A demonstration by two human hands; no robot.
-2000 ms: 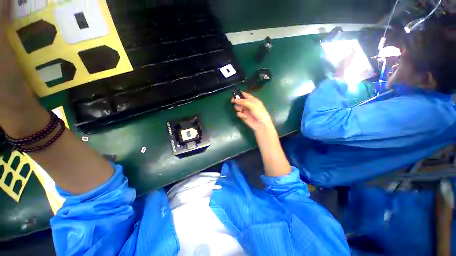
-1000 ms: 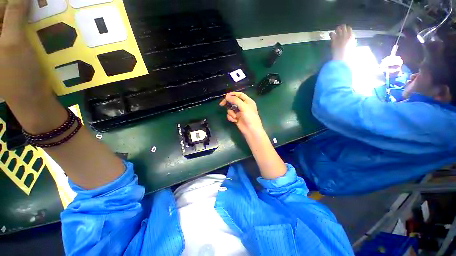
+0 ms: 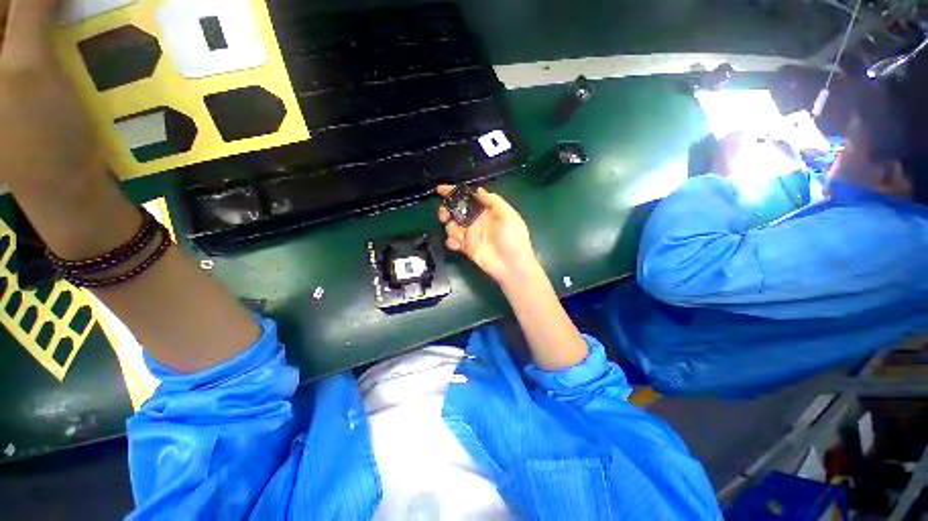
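My left hand (image 3: 39, 112) is at the upper left, partly cut off by the picture's edge, and holds up the yellow die-cut sheet (image 3: 193, 92). The sheet has angular holes and white pieces on it. My right hand (image 3: 488, 236) holds a small black block (image 3: 463, 205) in its fingertips, with the block's face turned up. The black fixture (image 3: 409, 271) sits on the bench left of and below my right hand, with a white piece (image 3: 411, 268) in its centre. The black blister tray (image 3: 346, 153) lies behind, with one white piece (image 3: 495, 142) at its right end.
Two small black parts (image 3: 570, 156) (image 3: 581, 90) stand right of the tray. Tiny scraps (image 3: 319, 293) lie on the green bench (image 3: 336, 331). A used yellow skeleton (image 3: 51, 326) lies at left. A person in a blue smock (image 3: 753, 254) works at the bright station at right.
My right hand has moved left, away from the standing black parts, and has turned palm up with the black block's face showing. The neighbour's raised hand has come down.
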